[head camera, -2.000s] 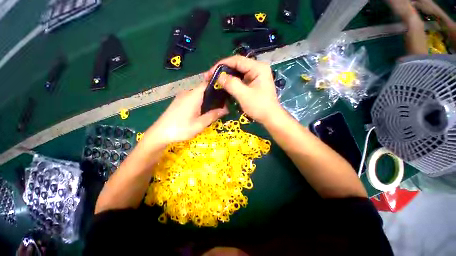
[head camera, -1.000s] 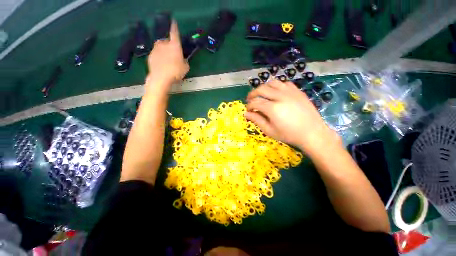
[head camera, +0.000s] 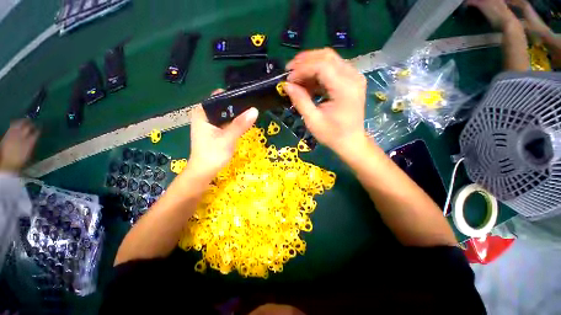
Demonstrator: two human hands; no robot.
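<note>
My left hand (head camera: 215, 136) holds a black device (head camera: 243, 101) by its left end, above the pale rail, tilted up to the right. My right hand (head camera: 329, 98) is at the device's right end, its thumb and fingertips pinching a yellow ring piece (head camera: 282, 88) against or just beside it; contact is unclear. A large pile of yellow ring pieces (head camera: 255, 209) lies on the green bench below my hands. A few loose ones lie at its upper edge. A sheet of black round parts (head camera: 136, 178) lies left of the pile.
Black devices (head camera: 181, 58) lie on the green belt beyond the pale rail (head camera: 111, 136). Bagged trays (head camera: 64, 237) are at left, near another person's hand (head camera: 18, 144). At right are a clear bag (head camera: 424, 92), smartphone (head camera: 418, 169), tape roll (head camera: 475, 210) and fan (head camera: 520, 141). Another person's hands (head camera: 507, 18) show top right.
My left hand has come back from the belt and now holds a device. My right hand has moved up from the pile's edge to the device. Another person's hand has appeared at left.
</note>
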